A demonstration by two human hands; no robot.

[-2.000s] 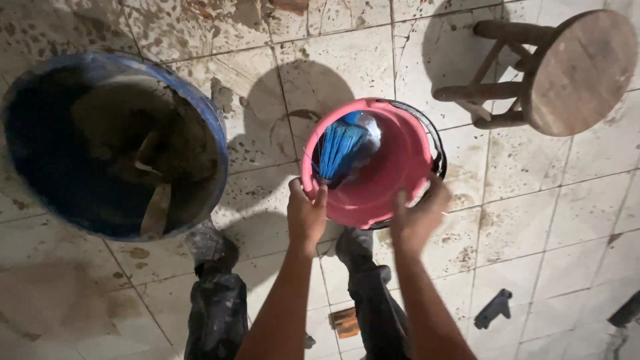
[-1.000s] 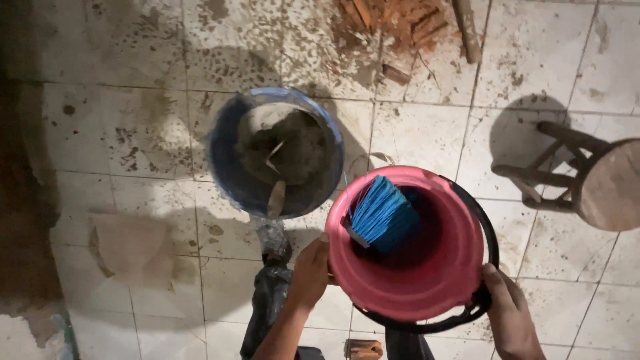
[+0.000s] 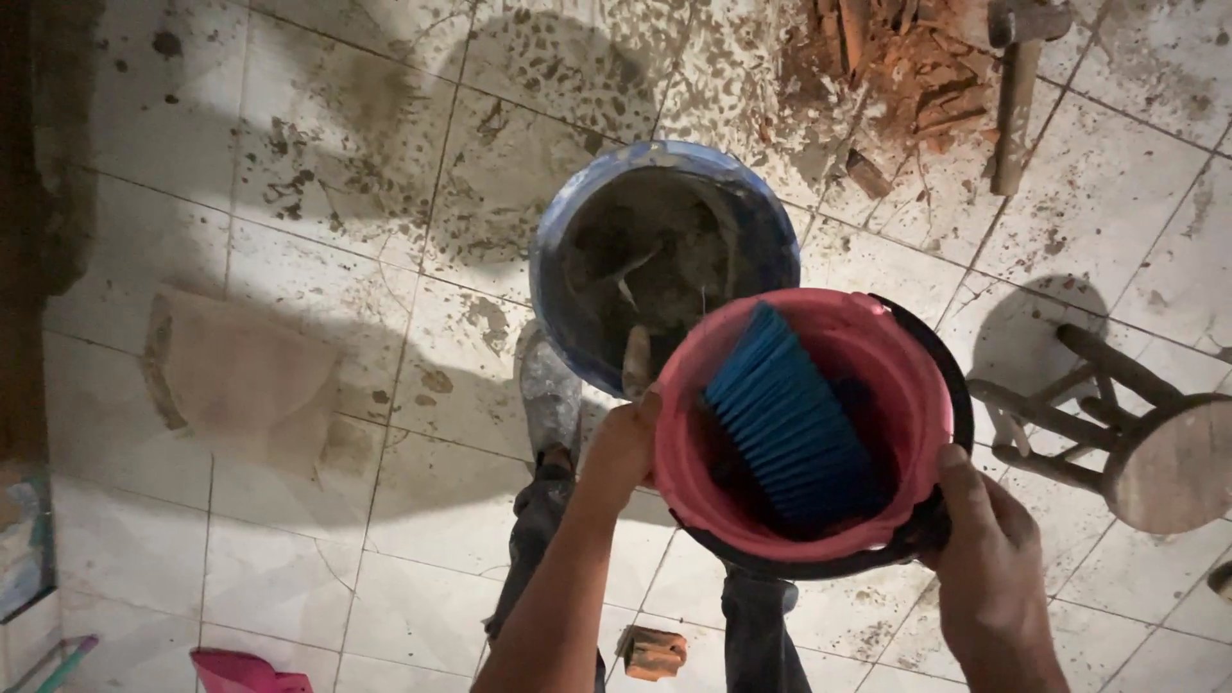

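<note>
A pink plastic bucket (image 3: 924, 385) with a black rim around its outside is held up between both hands. My left hand (image 3: 621, 448) grips its left side, and my right hand (image 3: 991, 539) grips its lower right side, thumb at the rim. Inside the bucket lies a brush head with blue bristles (image 3: 789, 414); the bucket's bottom is in shadow. Partly behind it, on the floor, stands a blue tub (image 3: 568, 241) with grey wet mortar (image 3: 664, 226) and a trowel whose wooden handle (image 3: 636, 361) leans on the near edge.
Broken brick pieces (image 3: 934, 87) and a hammer (image 3: 1015, 115) lie at the upper right. A wooden stool (image 3: 1169, 462) is at the right. Near my feet is a brick chunk (image 3: 656, 654). A pink plastic object (image 3: 250, 671) lies at lower left. The tiled floor (image 3: 289, 577) is splattered.
Both hands have kept hold of the pink bucket, which was left of the stool and apart from the blue tub; now it overlaps the tub in view. The view has shifted strongly.
</note>
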